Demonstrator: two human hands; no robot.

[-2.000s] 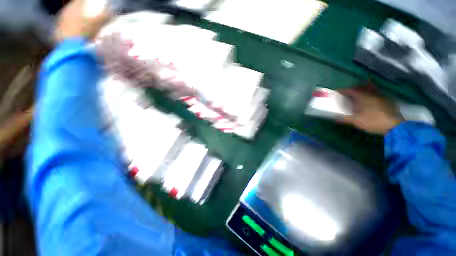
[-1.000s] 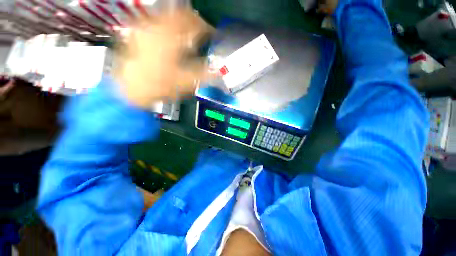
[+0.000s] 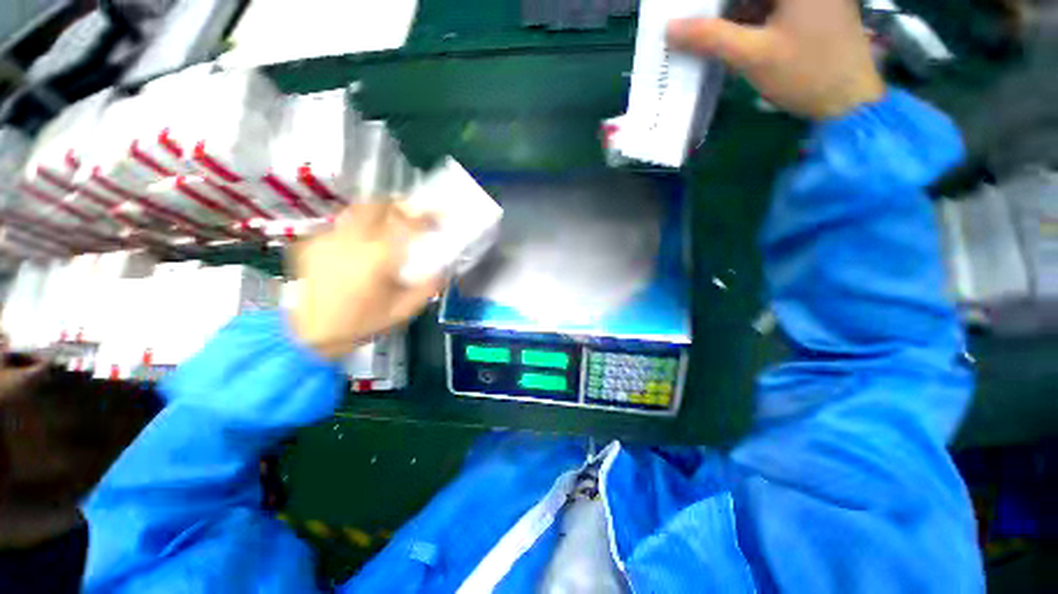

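My left hand (image 3: 366, 273) holds a white product box (image 3: 455, 221) above the left edge of the digital scale; the hand is slightly blurred. My right hand (image 3: 806, 52) is at a white box (image 3: 667, 99) with a red mark at its near end, beyond the scale; the thumb lies on the box. The silver weighing pan (image 3: 580, 250) has no box resting on it. The scale display (image 3: 517, 366) shows green-lit windows, and the keypad (image 3: 630, 378) is beside it.
Stacked boxes (image 3: 232, 128) with red ends stand in tiered rows left of the scale, with a shorter row (image 3: 174, 311) nearer me. Greyish boxes (image 3: 1004, 238) are at the right. A white flat sheet (image 3: 319, 29) lies beyond the stacks. Part of another person shows at the left edge.
The box that lay on the pan is gone from it, and my left hand now holds a box. My right hand is now at a box beyond the scale. The view has shifted.
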